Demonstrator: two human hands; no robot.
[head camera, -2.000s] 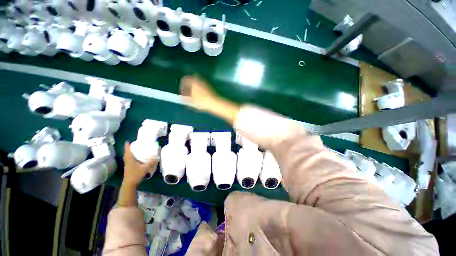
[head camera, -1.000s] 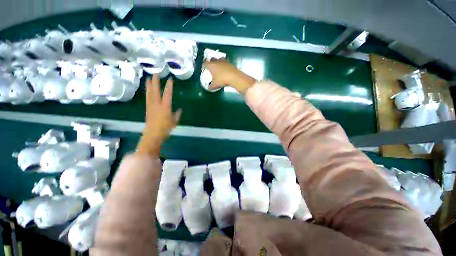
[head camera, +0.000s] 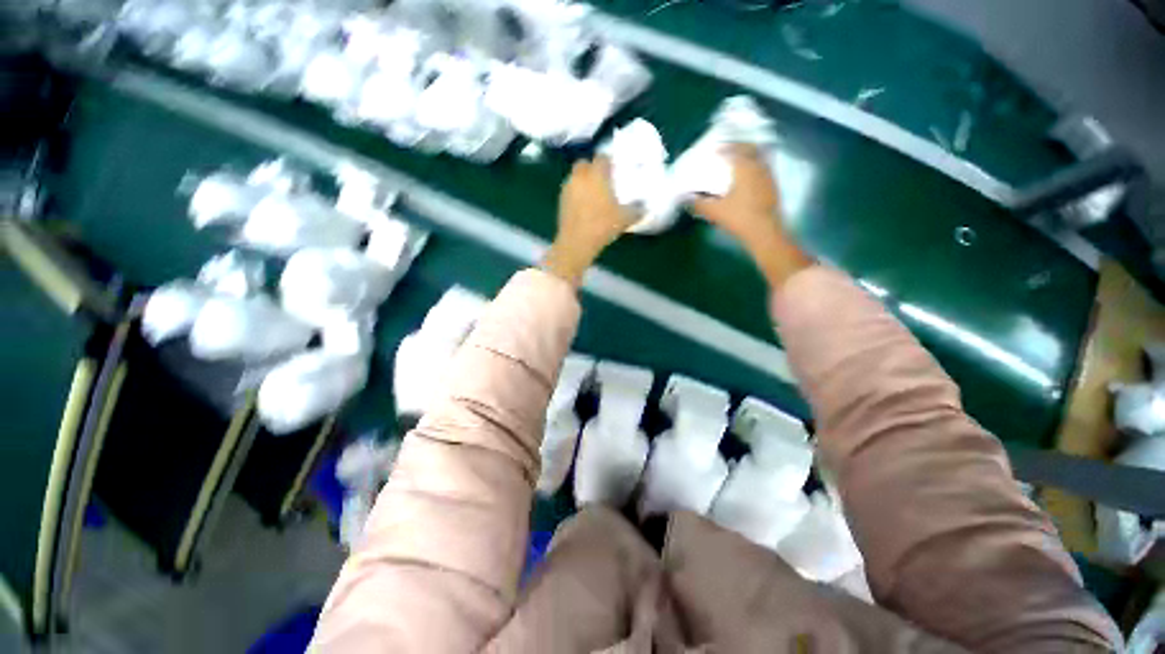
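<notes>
My left hand (head camera: 592, 217) is over the shiny green conveyor belt (head camera: 882, 243) and grips a white security camera (head camera: 638, 164). My right hand (head camera: 753, 211) is just to its right and grips another white security camera (head camera: 710, 164). The two cameras are close together, and blur hides whether they touch. A row of white cameras (head camera: 681, 447) stands on the green bench nearer my body, partly covered by my left sleeve. The frame is blurred, so lens details do not show.
Many white cameras (head camera: 371, 77) crowd the belt at upper left. A loose group of cameras (head camera: 335, 284) lies on the bench at left. A cart with yellowish edges (head camera: 211, 492) stands at lower left. A grey metal post (head camera: 1086, 475) and brown cardboard (head camera: 1096, 371) are at right.
My left hand, open and empty a second ago, now grips a camera. My right hand still holds one, now beside it. The view has tilted and shifted.
</notes>
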